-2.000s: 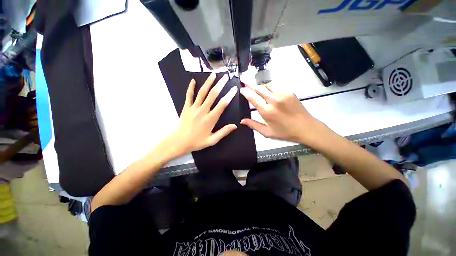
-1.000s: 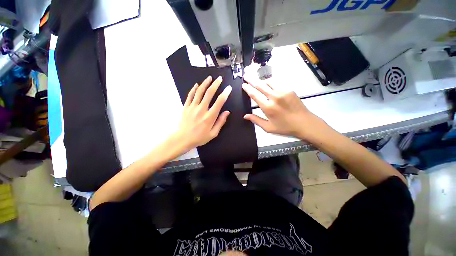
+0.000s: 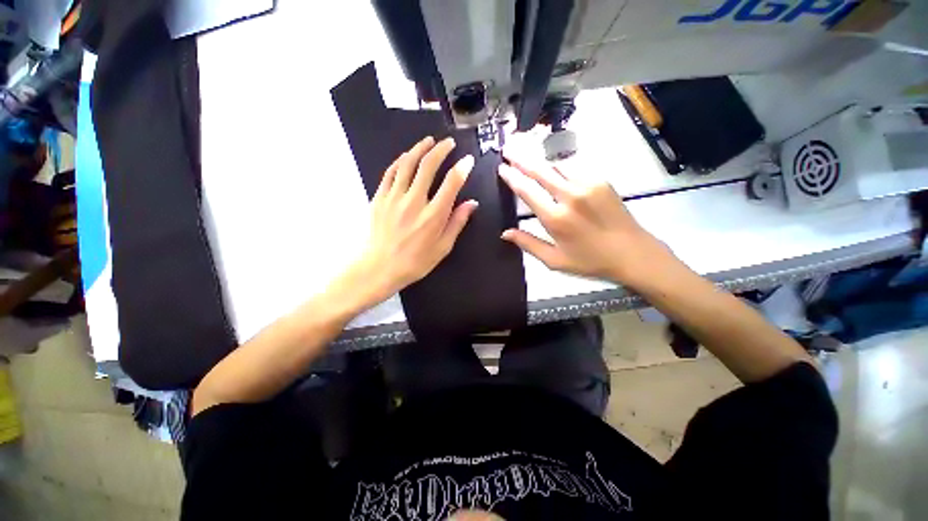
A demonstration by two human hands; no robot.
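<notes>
A dark fabric panel lies under the presser foot of the sewing machine. Its notched far end extends left of the foot, and its near end hangs over the table's front edge. My left hand lies flat on the panel, fingers spread, holding nothing. My right hand rests at the panel's right edge, fingertips just below and right of the foot. Whether its thumb and fingers pinch the cloth is not clear. The needle tip cannot be made out.
A long pile of dark panels lies along the left table edge, with a pale card at its far end. The machine head overhangs the work. A black flat thing, a yellow-orange stick and a white vented box stand right.
The panel's notched end has moved away from me past the foot. My left hand has shifted slightly along with it. My right hand stays by the foot, and the camera view has shifted a little.
</notes>
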